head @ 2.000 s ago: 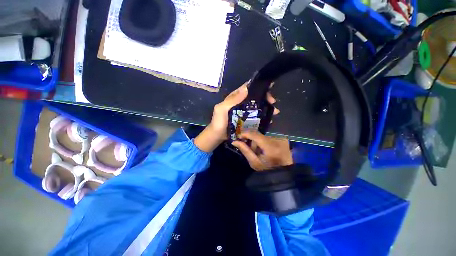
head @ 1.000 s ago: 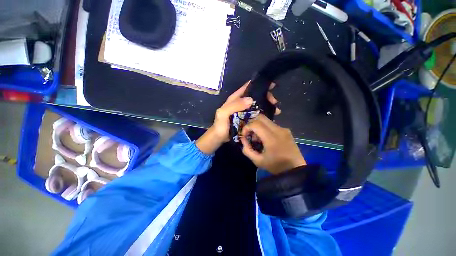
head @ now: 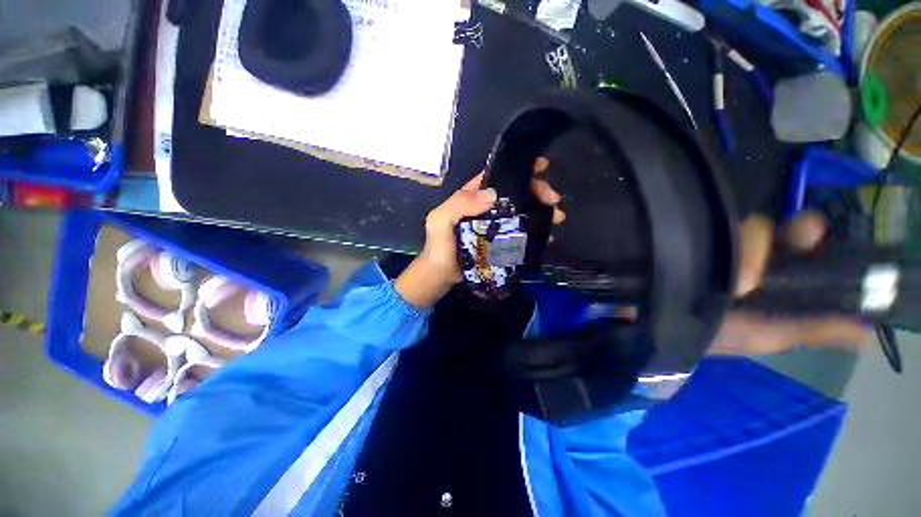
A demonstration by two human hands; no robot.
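Note:
Black headphones (head: 672, 192) hang over the bench edge, the headband arching to the right. My left hand (head: 449, 240) grips the open ear cup housing (head: 492, 277), its fingers around the band end. A white circuit board (head: 507, 248) with a grey block and orange-yellow parts shows in the cup. The other cup (head: 576, 369) hangs lower right. My right hand (head: 783, 293), blurred, is closed around the black electric screwdriver (head: 828, 288) with a pale label. Its front end is partly hidden behind the headband; whether it touches the cup cannot be told.
An ear pad (head: 295, 42) lies on white papers (head: 389, 101) with a binder clip. Tweezers (head: 667, 76) and small tools lie on the black mat (head: 303, 187). A blue tray (head: 67, 293) of white-and-pink headphones is left, a deep blue bin (head: 747, 434) lower right, a spool (head: 899, 61) far right.
My right hand has left the open cup, moved right and taken hold of the electric screwdriver, which has come down from the upper right. The board is uncovered. My left hand still holds the cup.

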